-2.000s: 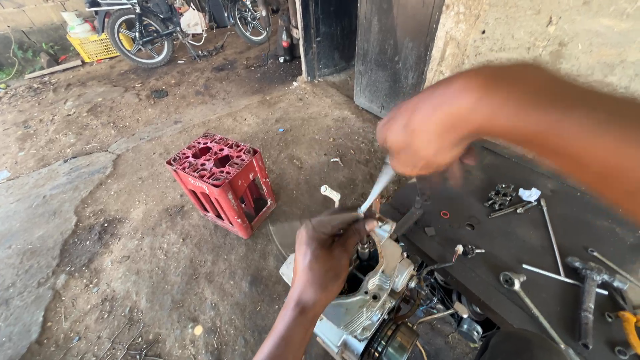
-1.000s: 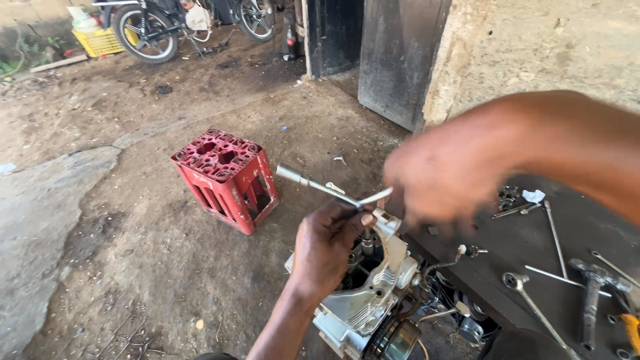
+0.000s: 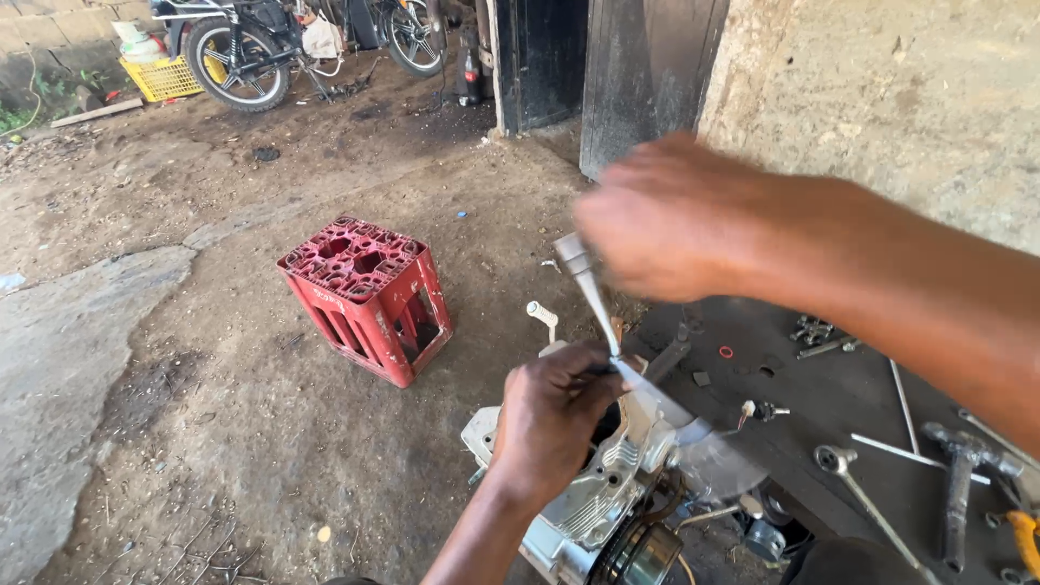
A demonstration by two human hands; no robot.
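Observation:
My left hand [image 3: 552,414] grips a metal socket wrench [image 3: 599,305] near its bend, over a partly opened engine [image 3: 581,512] with a finned metal casing. The wrench's thicker socket end points up and left; another part is a blurred streak toward the lower right. My right hand [image 3: 658,223] is blurred above the engine, close beside the socket end; whether its fingers touch the tool is unclear. A round metal part [image 3: 650,552] sits at the engine's lower side. The tool's lower tip is hidden behind my left fingers.
A red plastic bottle crate [image 3: 390,317] stands on the dirt floor. On the dark surface at right lie a ratchet [image 3: 865,496], a hammer [image 3: 959,496], a thin metal rod [image 3: 918,457] and a red ring [image 3: 725,352]. Motorcycles [image 3: 244,61] stand behind, left of a dark door [image 3: 642,81].
The wrench's socket end, which pointed left toward the crate one second ago, now points up beside my right hand. My right hand has moved up. My left hand stays at the engine.

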